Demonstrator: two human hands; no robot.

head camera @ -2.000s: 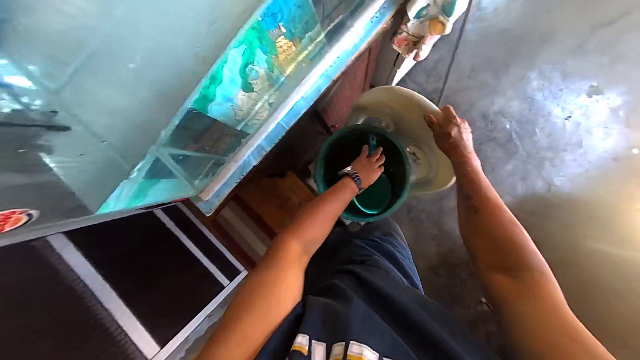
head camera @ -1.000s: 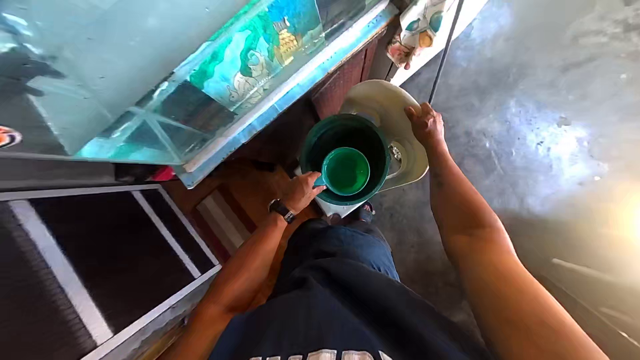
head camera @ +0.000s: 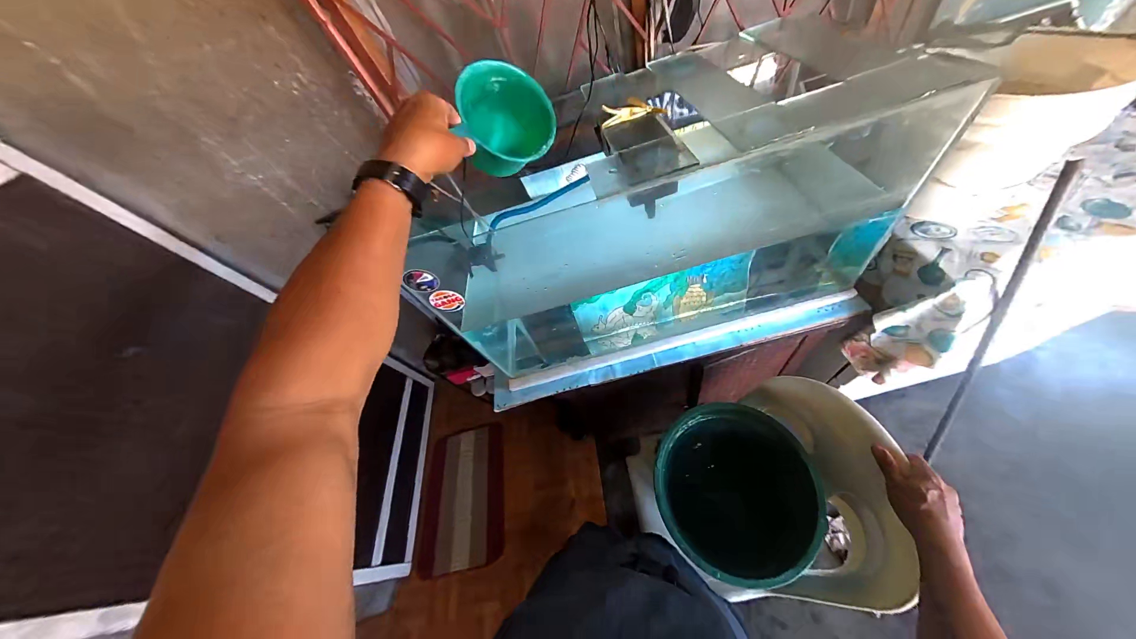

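My left hand (head camera: 428, 138) grips the handle of a green plastic dipper (head camera: 504, 115), raised over the left rear corner of a glass aquarium (head camera: 674, 235). The tank holds water, a blue hose (head camera: 537, 204) and a picture panel seen through its front. At the lower right, my right hand (head camera: 921, 493) holds the backrest edge of a cream plastic chair (head camera: 874, 524). On the chair's seat stands a dark green bucket (head camera: 741, 495) with dark liquid inside.
A patterned cloth (head camera: 941, 302) hangs beside the tank, and a thin metal pole (head camera: 1003, 311) slants down at the right. A striped mat (head camera: 461, 501) lies on the wooden floor. A wall and a dark screened panel (head camera: 115, 382) stand at the left.
My left hand has lifted the green dipper out of the bucket and up to the tank. My right hand remains on the chair back. The view has swung towards the aquarium.
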